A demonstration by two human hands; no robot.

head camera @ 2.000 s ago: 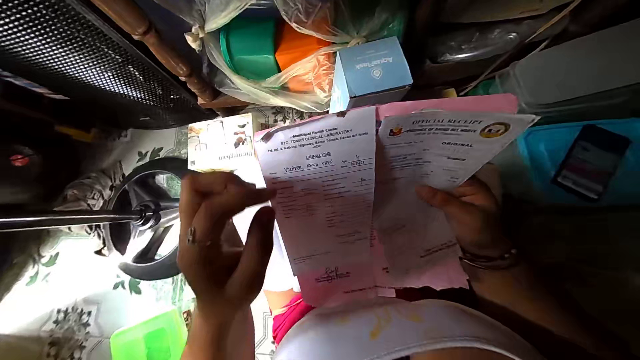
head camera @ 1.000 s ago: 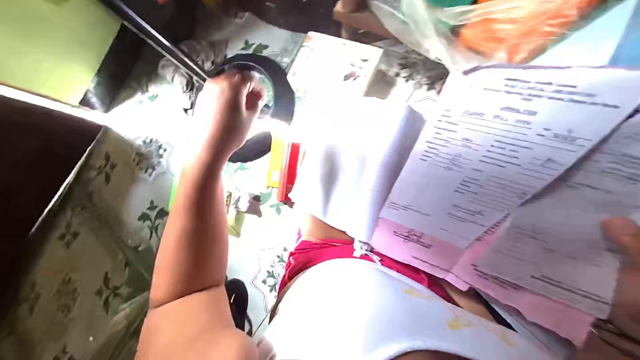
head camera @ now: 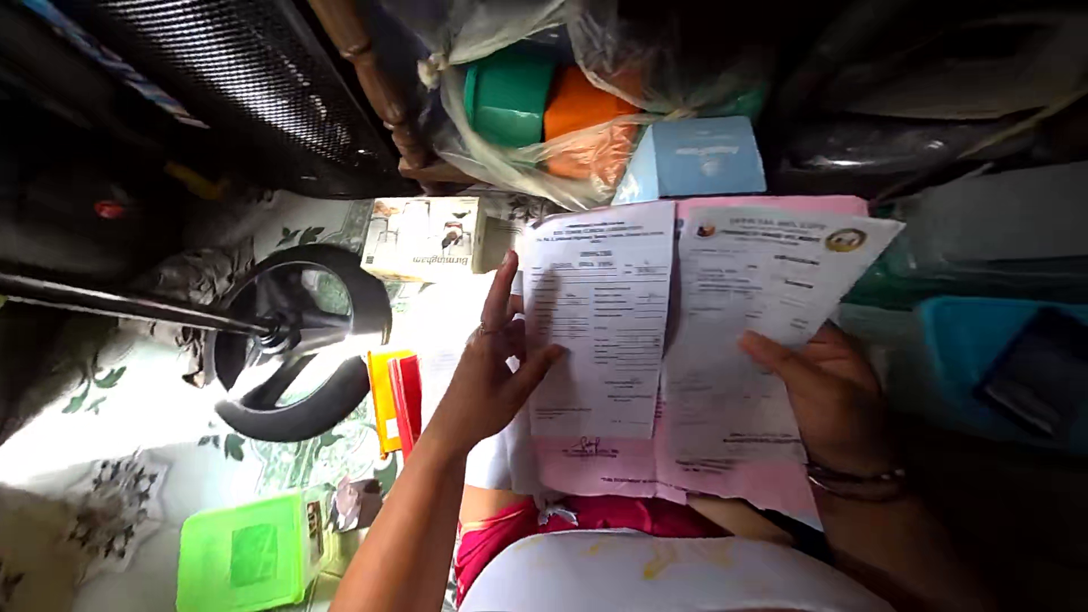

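Two printed paper forms lie over a pink folder point(head camera: 816, 493), which is held above my lap. The left form point(head camera: 595, 340) bears print, handwriting and a signature; the right form point(head camera: 722, 297) has two round seals at its top. My right hand point(head camera: 824, 391) grips the right edge, thumb on top of the right form and fingers behind. My left hand point(head camera: 501, 357) is at the left form's edge, its thumb over the paper and its other fingers raised beside the edge; whether it pinches the paper is unclear. More white paper point(head camera: 501, 455) lies below my left hand.
A round black stand base point(head camera: 361, 297) with a pole stands at left. Near it are a printed box point(head camera: 421, 238), red and yellow items point(head camera: 399, 395) and a green-lidded container point(head camera: 242, 552). Beyond the folder are a blue box point(head camera: 710, 157) and bagged tubs point(head camera: 510, 98). A blue bin point(head camera: 952, 331) is at right.
My left hand, stretched toward the round base one second ago, is back at the left form. My right hand keeps hold of the papers. The view has swung considerably.
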